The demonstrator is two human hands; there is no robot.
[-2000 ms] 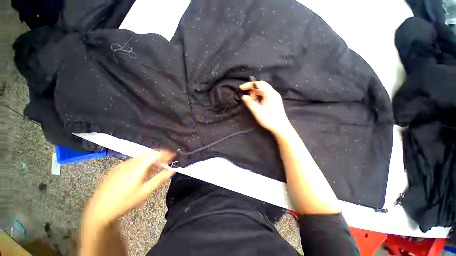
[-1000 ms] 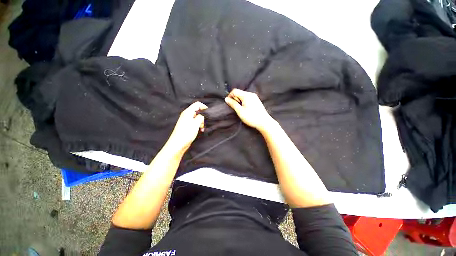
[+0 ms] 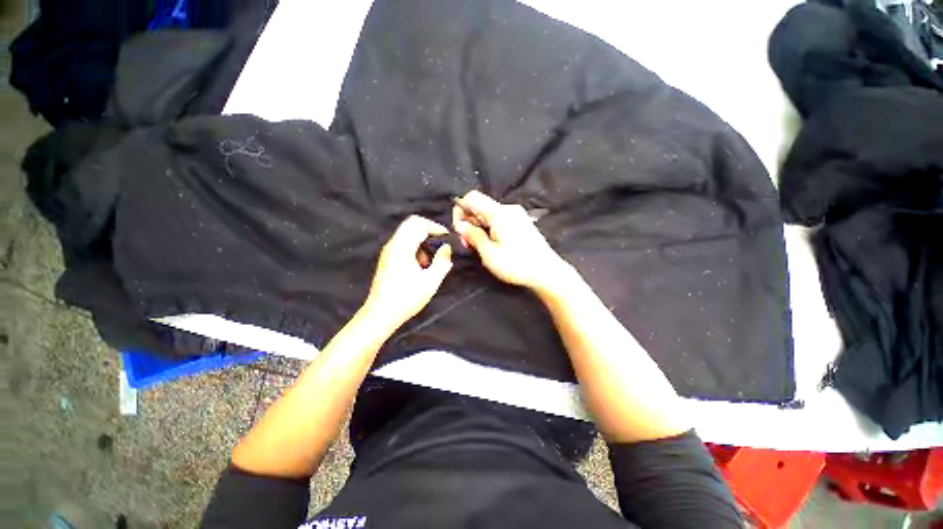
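A black jacket (image 3: 662, 269), specked with pale lint, lies spread over the white table. My left hand (image 3: 412, 267) pinches a gathered part of its cloth near the middle. My right hand (image 3: 496, 236) is close beside it at the same gathered spot, fingers curled; a small pale metallic-looking tip (image 3: 536, 215) shows beside its knuckles, perhaps thread snips, mostly hidden. Folds spread out from between my hands. A pale looped thread (image 3: 245, 154) lies on the cloth at the upper left.
The white table (image 3: 724, 52) shows behind the jacket and along its near edge. Black garments (image 3: 879, 207) are heaped at the right, others (image 3: 78, 186) at the left. A blue plastic item (image 3: 186, 366) and red stools (image 3: 770, 480) stand below on the speckled floor.
My left hand has come from the near edge onto the cloth and moved close to my right hand. The cloth between them is gathered, and the camera view has shifted.
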